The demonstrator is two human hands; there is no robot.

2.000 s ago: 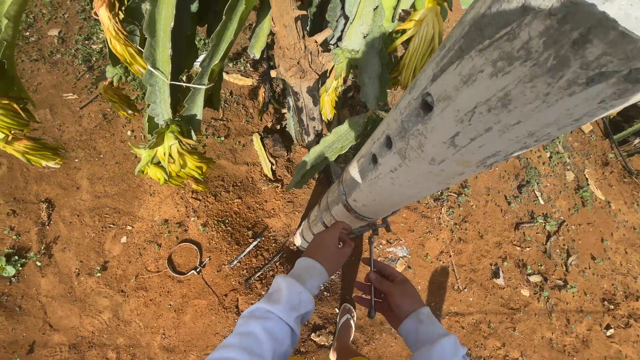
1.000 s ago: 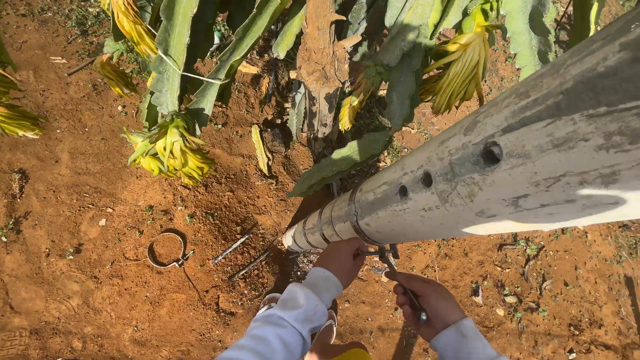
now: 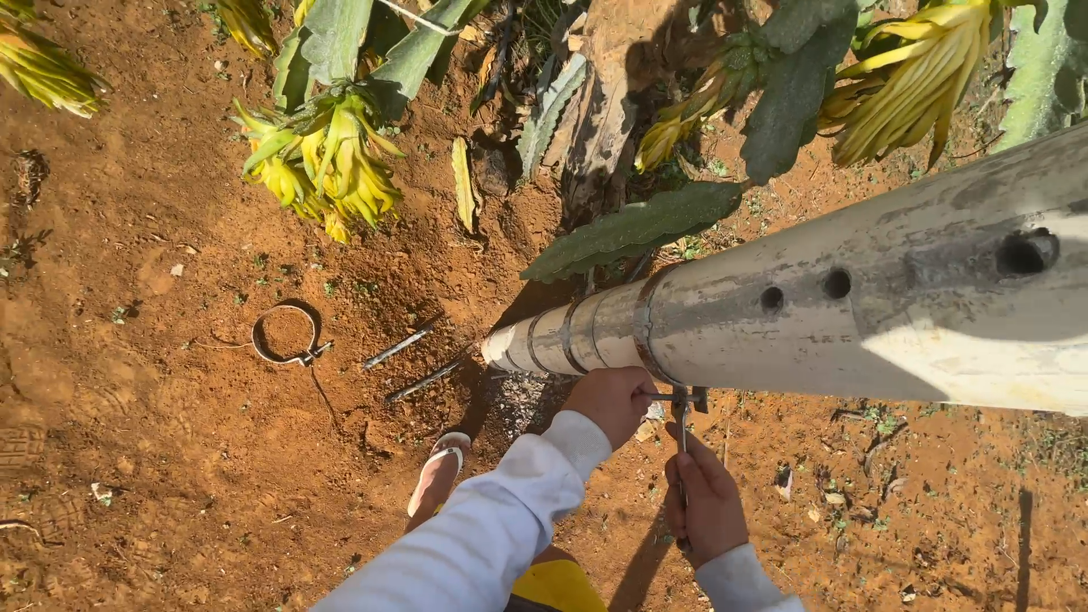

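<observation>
A pale, stained pole (image 3: pixel 765 314) with round holes slants from the upper right down to the ground, ringed by several metal bands. The band nearest my hands is a metal pole clamp (image 3: pixel 643 327), whose bolt (image 3: pixel 680 397) sticks out at the pole's lower side. My left hand (image 3: pixel 610 406) pinches the bolt's left end, close against the pole. Just right of it, my right hand (image 3: pixel 707 501) grips a metal wrench (image 3: pixel 682 442) upright in the view, its upper end at the bolt. The fingers hide part of the wrench's handle.
On the reddish soil at left lie a loose ring clamp (image 3: pixel 287 333) and two metal rods (image 3: pixel 399 346). Dragon fruit stems (image 3: pixel 637 229) with wilted yellow flowers (image 3: pixel 327 161) hang above, beside a wooden trunk (image 3: pixel 599 110). A sandaled foot (image 3: pixel 438 472) stands below the pole.
Two seconds ago the wrench was held below the bolt; its upper end has moved up to the bolt. My left hand stays beside the clamp. The view has shifted nearer to the pole.
</observation>
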